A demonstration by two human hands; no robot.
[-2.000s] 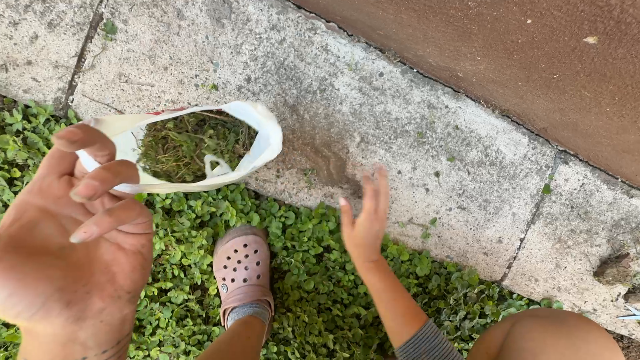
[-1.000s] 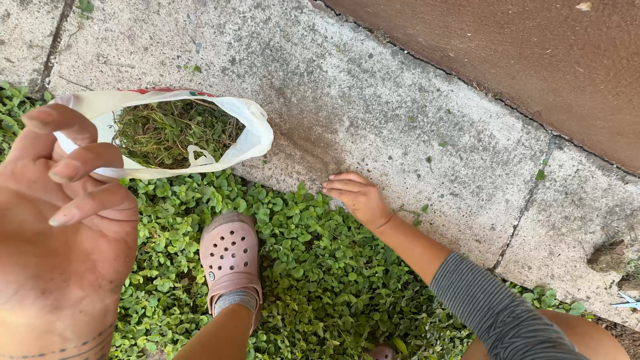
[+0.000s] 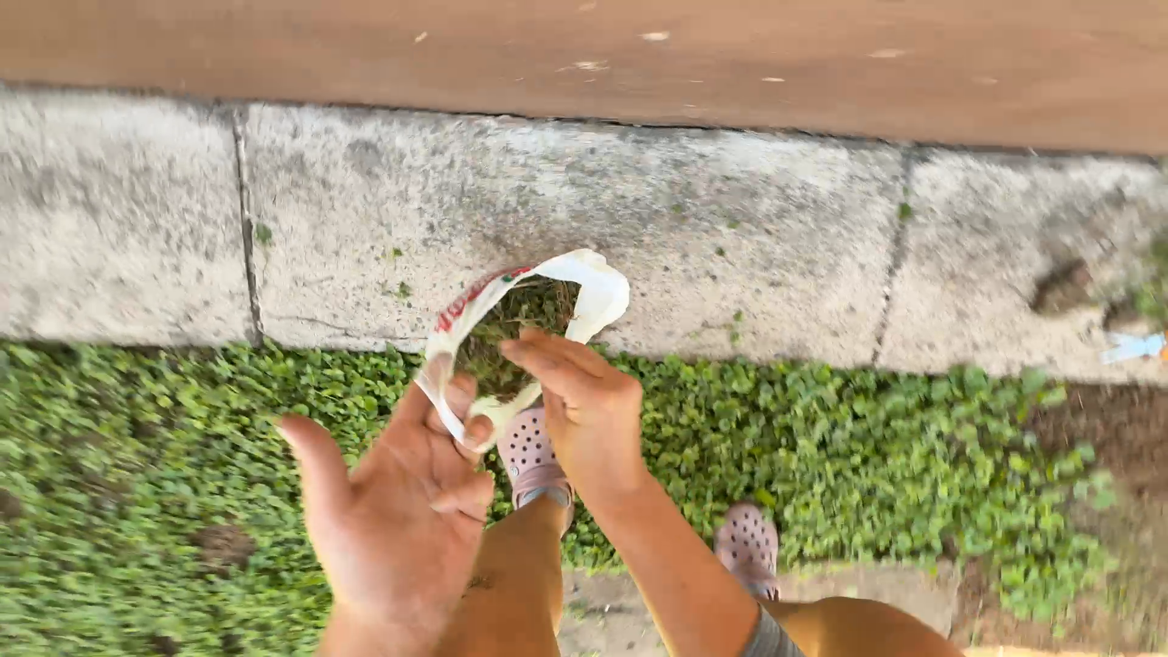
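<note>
A white plastic bag [image 3: 598, 290] with red print holds pulled weeds [image 3: 538, 306] and stands open at the centre, by the edge of the concrete. My left hand [image 3: 411, 502] is palm up at the bag's near left side, its fingertips on the rim, thumb spread wide. Over the bag's mouth is my right hand [image 3: 589, 401], fingers bent together and pointing at the weeds; whether anything is between them cannot be seen.
Concrete slabs [image 3: 776, 246] run across the view below a brown wall [image 3: 547, 55]. Low green ground cover [image 3: 201, 438] borders them. My pink clogs [image 3: 529, 447] stand among the leaves. A light blue object [image 3: 1131, 347] lies at the right edge.
My right hand has moved from the concrete to the bag's mouth. My left hand now touches the bag's rim. The view has turned and shifted.
</note>
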